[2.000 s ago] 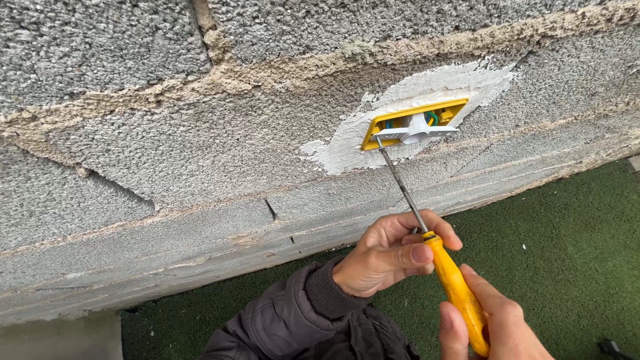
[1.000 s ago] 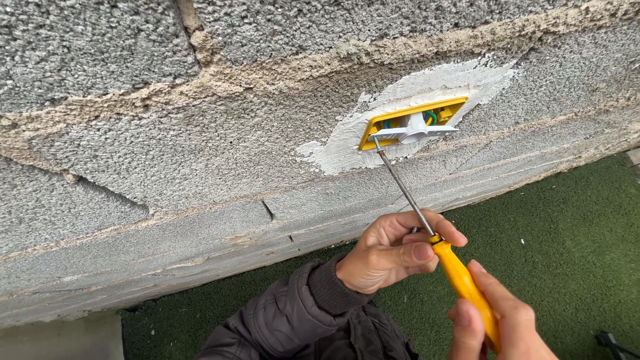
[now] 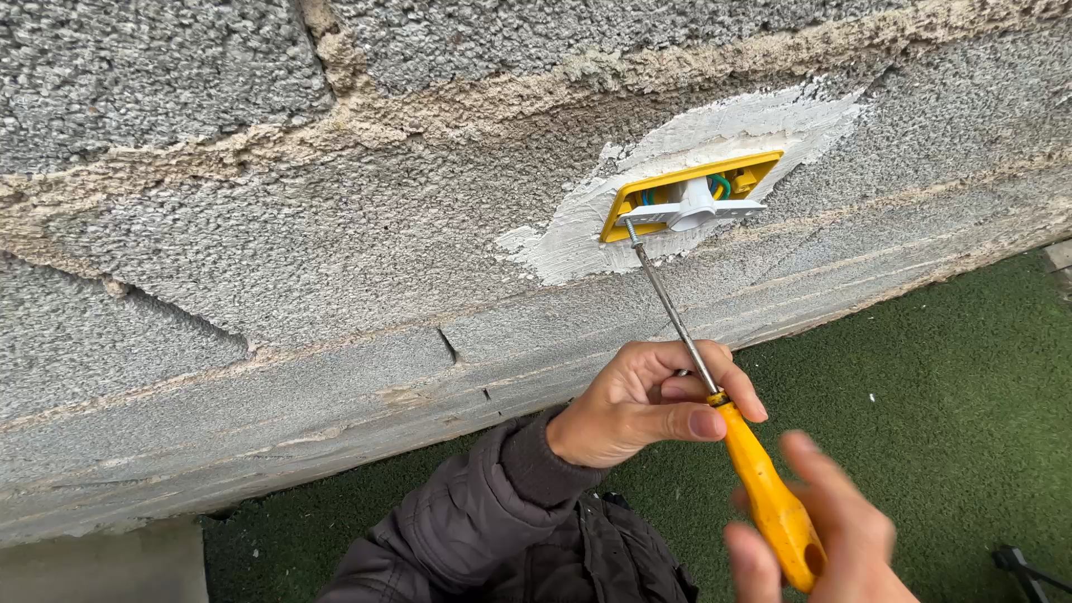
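A yellow electrical box (image 3: 618,205) sits in white plaster in the block wall, with green and blue wires inside. Across its opening lies a white plastic bracket (image 3: 693,209) with a round centre. A screw (image 3: 632,231) stands at the bracket's left end, and the tip of a yellow-handled screwdriver (image 3: 766,494) meets it. My left hand (image 3: 645,406) holds the screwdriver where shaft and handle join, and what looks like another screw shows between its fingers. My right hand (image 3: 829,528) is beside the handle's rear end, blurred, fingers apart; whether it touches the handle is unclear.
The rough concrete block wall (image 3: 402,226) with mortar joints fills the upper view. Green artificial turf (image 3: 946,402) lies along its foot. A black object (image 3: 1022,574) is at the lower right, and a smooth grey slab (image 3: 105,561) at the lower left.
My right hand's fingers, closed around the handle a second ago, have spread away from it. The left hand and the screwdriver tip stay about where they were.
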